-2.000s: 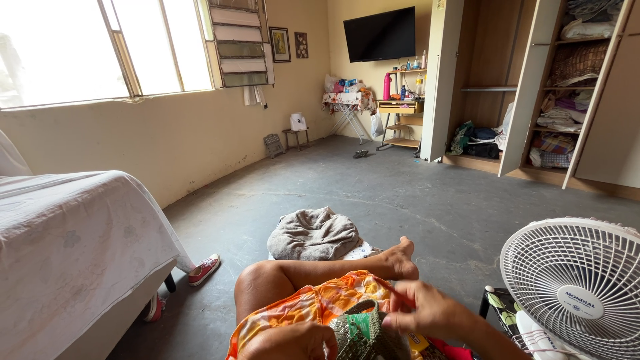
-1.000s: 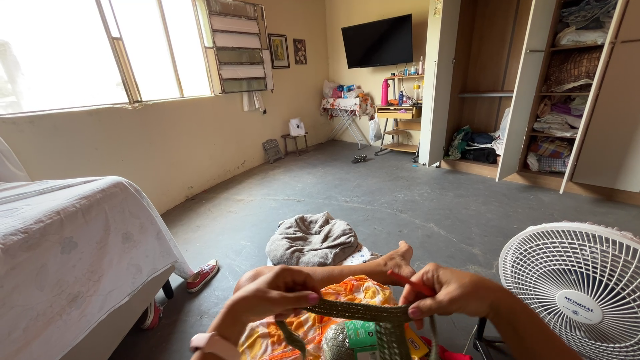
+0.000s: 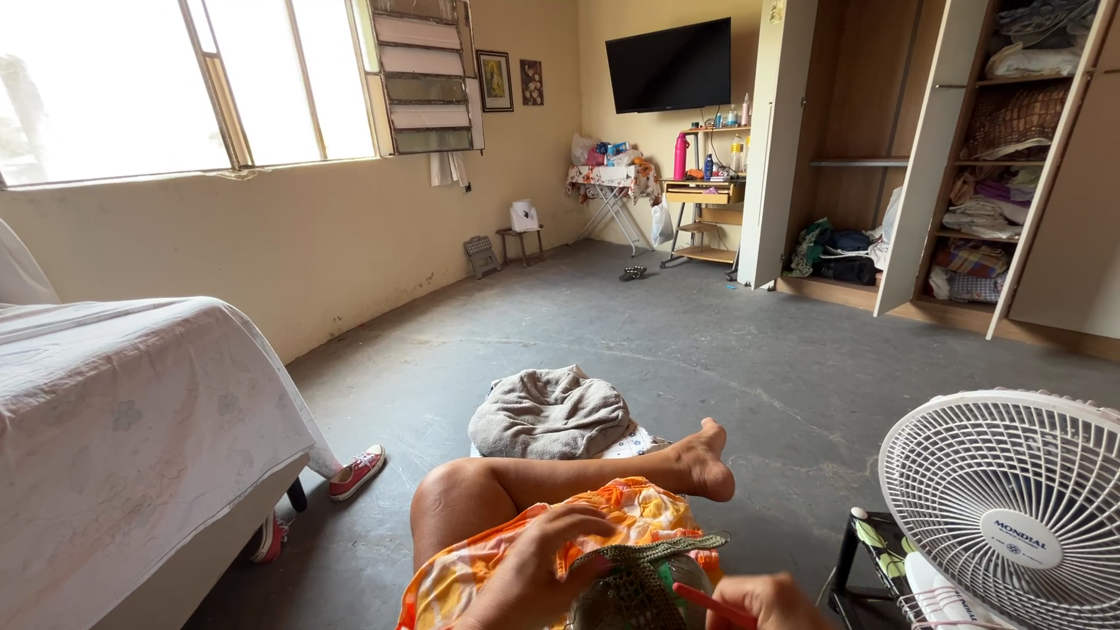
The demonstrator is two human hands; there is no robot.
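Observation:
My left hand (image 3: pixel 538 573) is at the bottom middle, its fingers on the edge of an olive-green crocheted piece (image 3: pixel 643 573) that lies over my lap. In my right hand (image 3: pixel 766 604), low in the view, is a red crochet hook (image 3: pixel 704 599), its tip by the right side of the crochet. Under and behind the piece sits a ball of olive yarn (image 3: pixel 691 573) with a green label, partly hidden. Orange patterned cloth (image 3: pixel 634 507) covers my lap beneath.
A grey cushion (image 3: pixel 551 411) lies on the floor beyond my bent leg. At right, a white Mondial fan (image 3: pixel 1019 525) stands by a small black-framed rack (image 3: pixel 844 560). The bed (image 3: pixel 149 420) is at left, with a red sneaker (image 3: pixel 357 472) beside it.
A second ago both hands held the crochet stretched up between them. Now it lies lower over the yarn; my right hand has moved down, away from its edge.

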